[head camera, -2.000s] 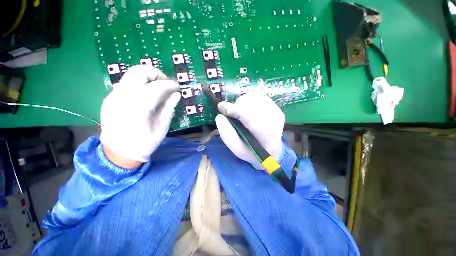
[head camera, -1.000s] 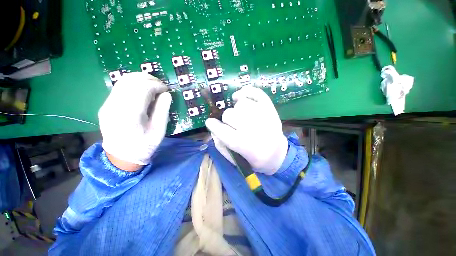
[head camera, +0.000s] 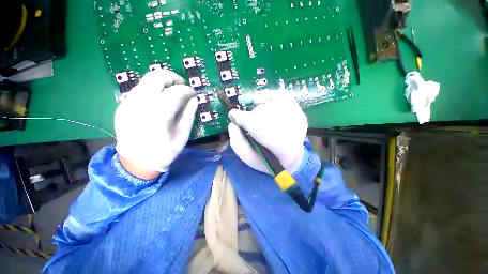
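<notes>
The green circuit board (head camera: 299, 51) lies on the bench, with rows of black power transistors (head camera: 225, 75) with silver-white tabs. My gloved right hand (head camera: 273, 131) holds the soldering iron (head camera: 273, 163) like a pen; its brownish tip is among the transistors' leads. My gloved left hand (head camera: 155, 120) is over the board's lower left, thumb and fingers pinched. Solder wire (head camera: 69, 121) runs from the left to this hand; its end at the fingertips is too small to tell.
Right of the board are dark tweezers (head camera: 353, 56), the iron stand (head camera: 384, 43) and a crumpled white wipe (head camera: 421, 95). A solder reel holder (head camera: 13, 107) and a black device (head camera: 32, 32) stand left. The green bench's front edge (head camera: 342, 122) lies before me.
Since one second ago, my left hand has moved slightly right. The iron has swung from a steeper angle, its handle's rear now further right. The board's slight shift looks like camera movement.
</notes>
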